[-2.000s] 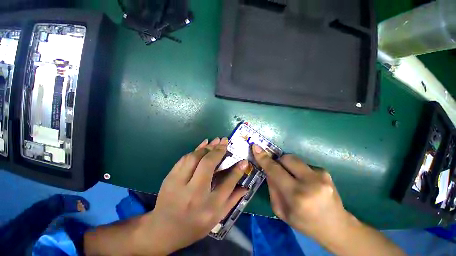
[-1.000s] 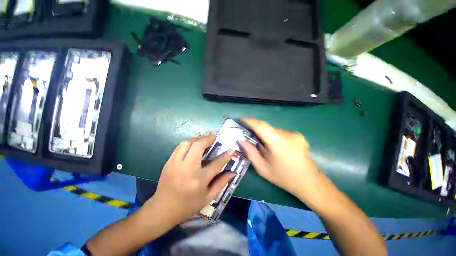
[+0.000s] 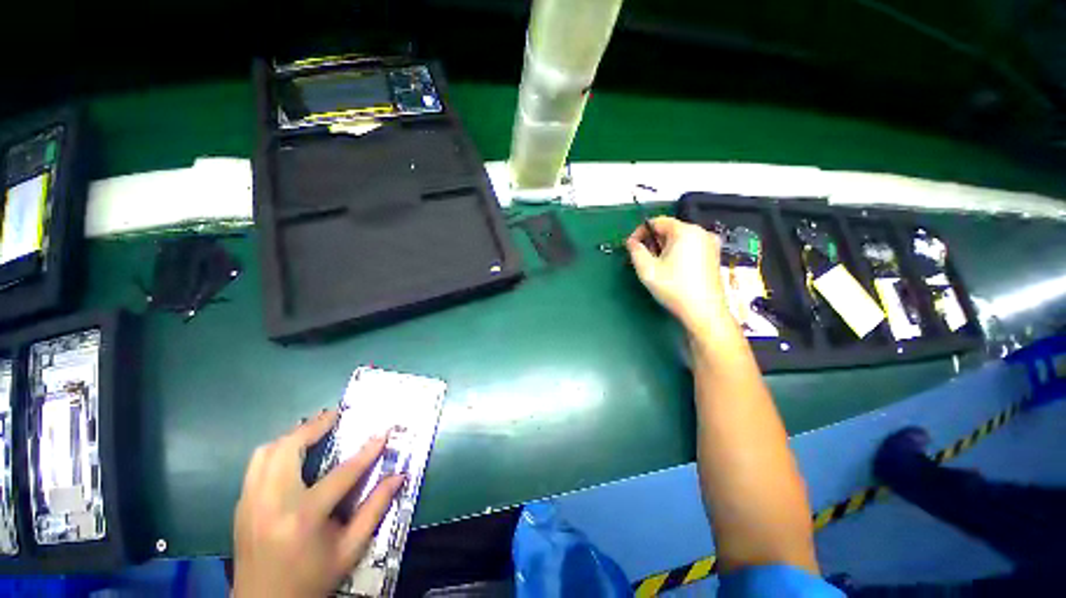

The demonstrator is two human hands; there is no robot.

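The phone mid-frame (image 3: 419, 450), a silver-white open housing, lies tilted near the bench's front edge. My left hand (image 3: 306, 508) holds it from the left side, with fingers across its inside; its lower part is partly hidden by the hand. My right hand (image 3: 676, 266) is stretched out at the upper right, beside the parts tray. Its thumb and index finger are close together at a small dark thing at the fingertips; I cannot tell what it is or whether it is gripped.
A large foam tray (image 3: 374, 269) stands behind the phone. A black parts tray (image 3: 794, 339) is at the right, a frames tray (image 3: 119, 444) at the left, a dark pile (image 3: 191, 276) behind it. A thin dark plate (image 3: 547, 238) lies beside a pale upright post (image 3: 559, 99).
My right hand has left the phone and reached to the upper right. My left hand still holds the phone. The view has swung right and up, showing more of the right tray.
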